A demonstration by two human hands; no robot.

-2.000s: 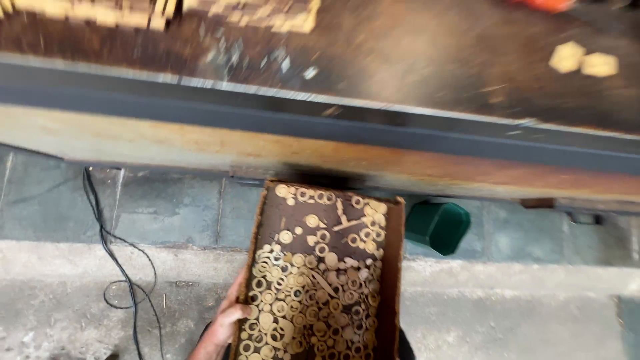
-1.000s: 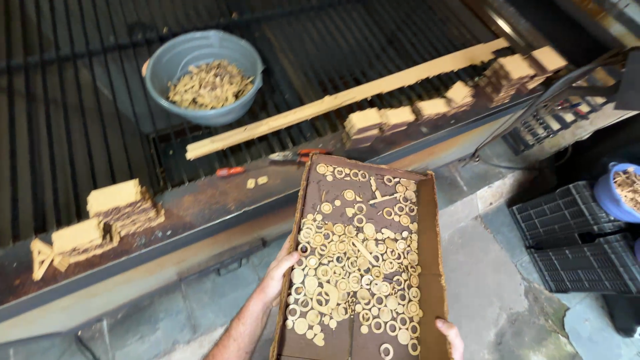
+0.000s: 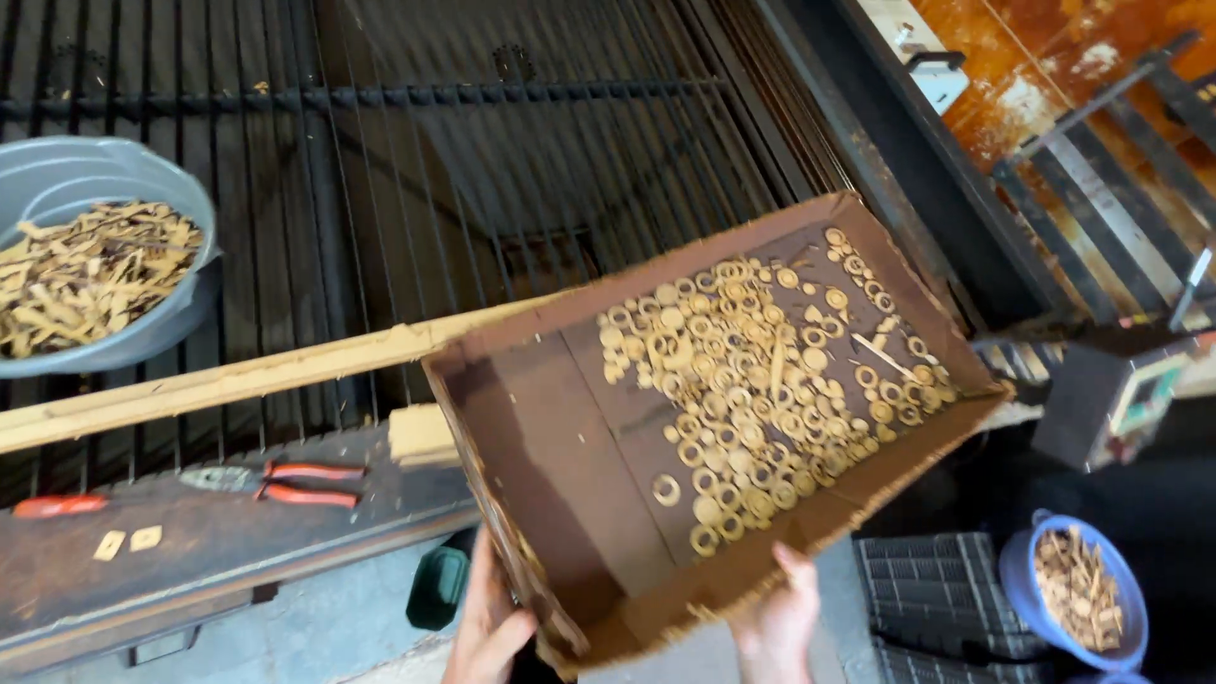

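A shallow brown cardboard box (image 3: pixel 589 475) is held tilted over the edge of a slatted metal bed. Small pale rings and discs (image 3: pixel 750 380), apparently wood, lie in a heap toward its far right part, with a few thin sticks among them. My left hand (image 3: pixel 494 617) grips the box at its near left corner, thumb on the outside. My right hand (image 3: pixel 784 608) holds the near long wall from below, its fingertips at the rim. The undersides of the box and part of both hands are hidden.
A grey-blue tub (image 3: pixel 104 351) of wood scraps stands on the black slats (image 3: pixel 427 190). A long pale strip (image 3: pixel 237 380) crosses them. Red-handled pliers (image 3: pixel 275 482) lie on the bench edge (image 3: pixel 190 560). Lower right are black crates (image 3: pixel 936 589) and a purple-blue basin (image 3: pixel 1021 560) of scraps.
The box has turned, its far end now pointing right, and it is over the slats and the strip's end. The view has swung noticeably. Both hands still hold the box.
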